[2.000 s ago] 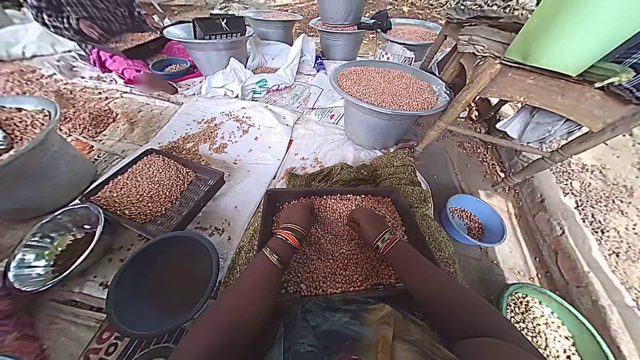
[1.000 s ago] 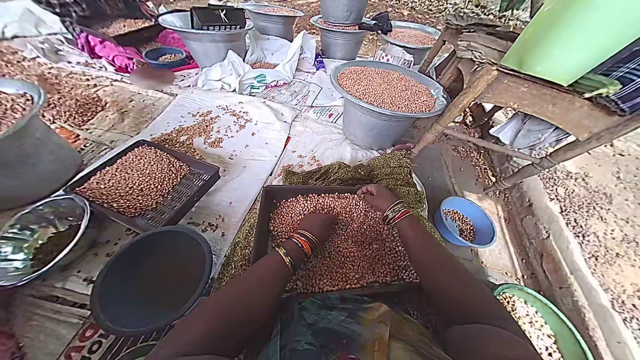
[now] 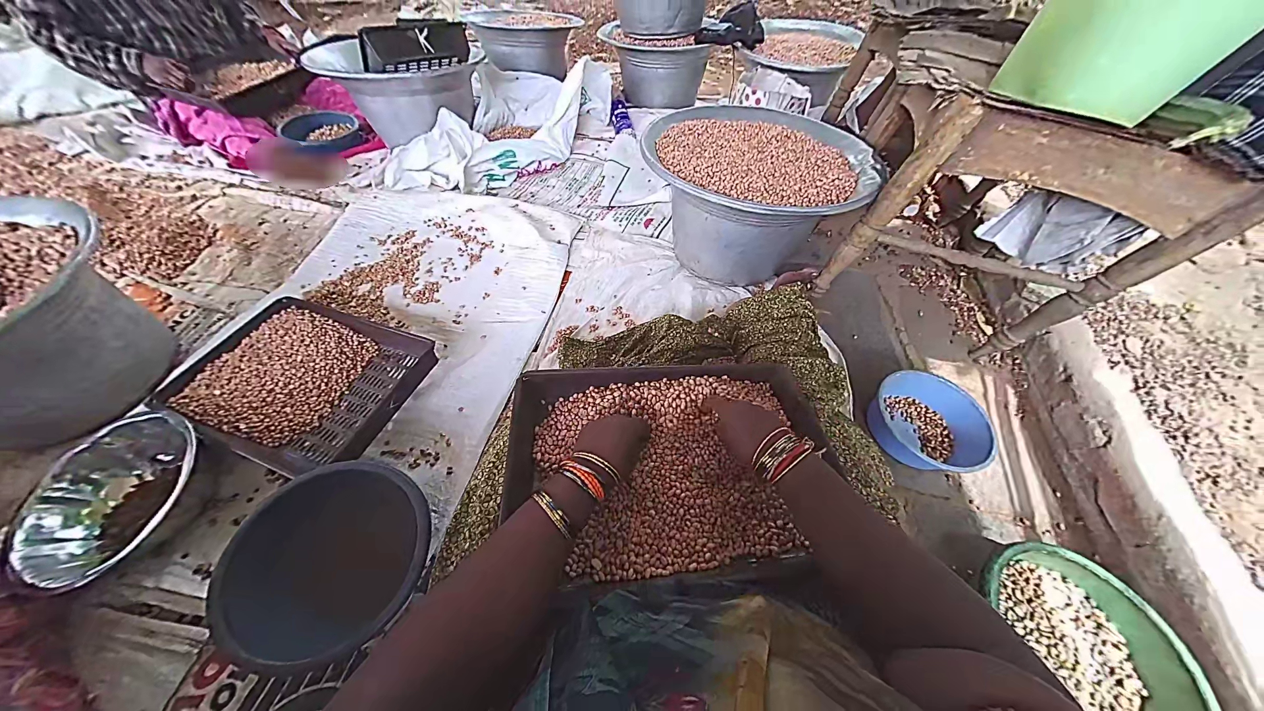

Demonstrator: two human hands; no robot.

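A dark plastic tray (image 3: 523,420) full of reddish-brown nuts or beans (image 3: 662,513) rests at the lap on a green patterned cloth (image 3: 780,331). My left hand (image 3: 614,439) lies on the heap left of the middle, its fingertips down among the nuts. My right hand (image 3: 743,425) is at the heap's upper right, fingers bent and touching the nuts. Bangles circle both wrists. Whether either hand grips any nuts is hidden. A second dark slotted tray (image 3: 370,400), partly filled with similar nuts, sits to the left on a white sheet (image 3: 494,346).
At the left are a dark basin (image 3: 321,563), a shiny metal bowl (image 3: 104,504) and a large metal pot (image 3: 69,336). Right are a blue bowl (image 3: 973,425), a green basin (image 3: 1175,642) and a wooden chair (image 3: 1086,178). A full metal basin (image 3: 736,232) stands ahead; another person's hand (image 3: 166,71) is far left.
My right hand has moved down from the tray's top edge, where it was a second ago, onto the nuts. My left hand stays on the heap.
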